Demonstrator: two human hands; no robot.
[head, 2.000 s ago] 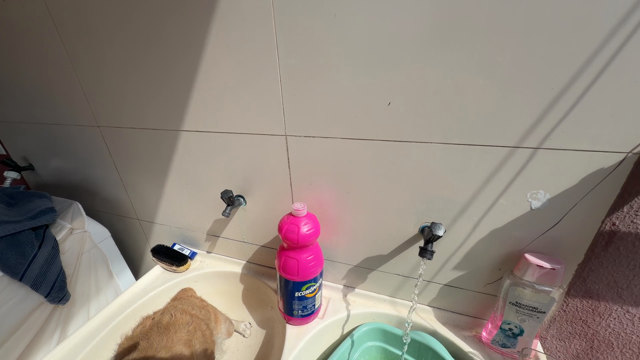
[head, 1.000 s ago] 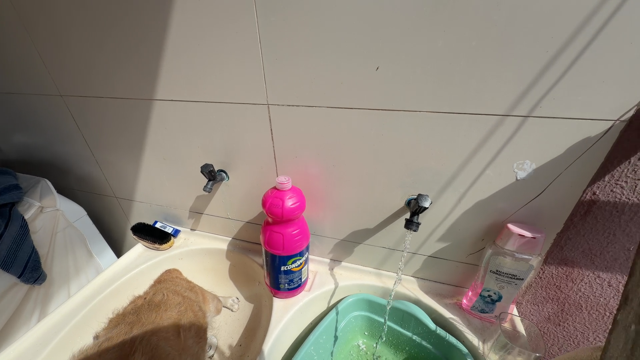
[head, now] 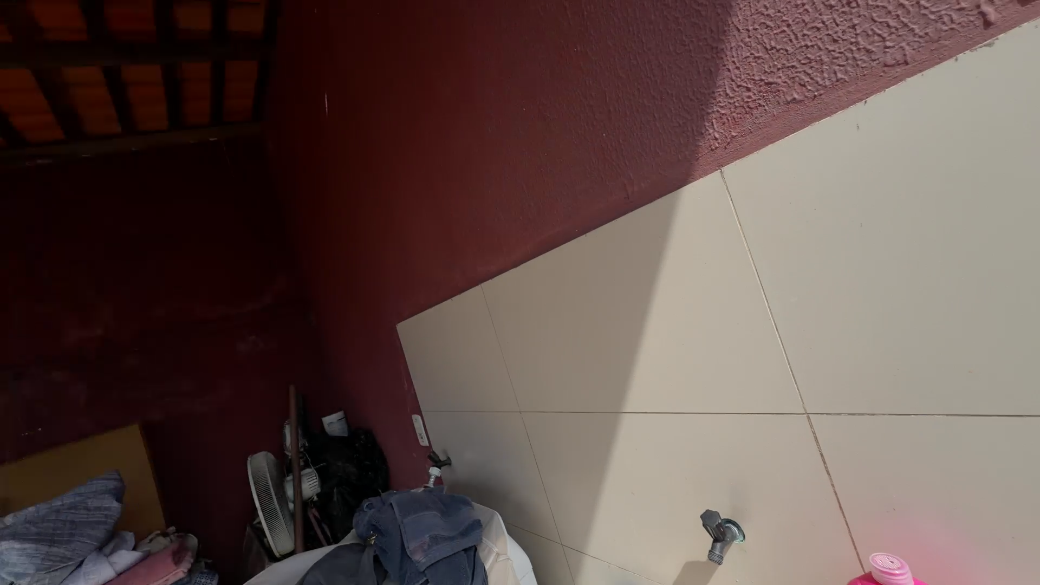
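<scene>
Neither of my hands shows in the head view. A dark wall tap [head: 721, 536] sticks out of the beige tiled wall [head: 715, 341] at the lower right. To its right, the cap and top edge of a pink plastic bottle [head: 890, 569] show at the bottom edge. Dark blue clothing [head: 422, 528] lies over a white cloth or cover [head: 516, 552] at the bottom centre. Behind the clothing another tap [head: 439, 461] comes out of the wall.
A fan [head: 270, 504] stands by a brown pole [head: 296, 471] and a black plastic bag [head: 357, 463]. Folded fabrics [head: 61, 520] are piled at the lower left before a tan board [head: 89, 455]. Above are a dark red wall [head: 487, 146] and a tiled roof [head: 138, 89].
The view has swung up and left; the basins, the animal with tan fur, the green tub, the running tap, the brush and the clear bottle have left the picture.
</scene>
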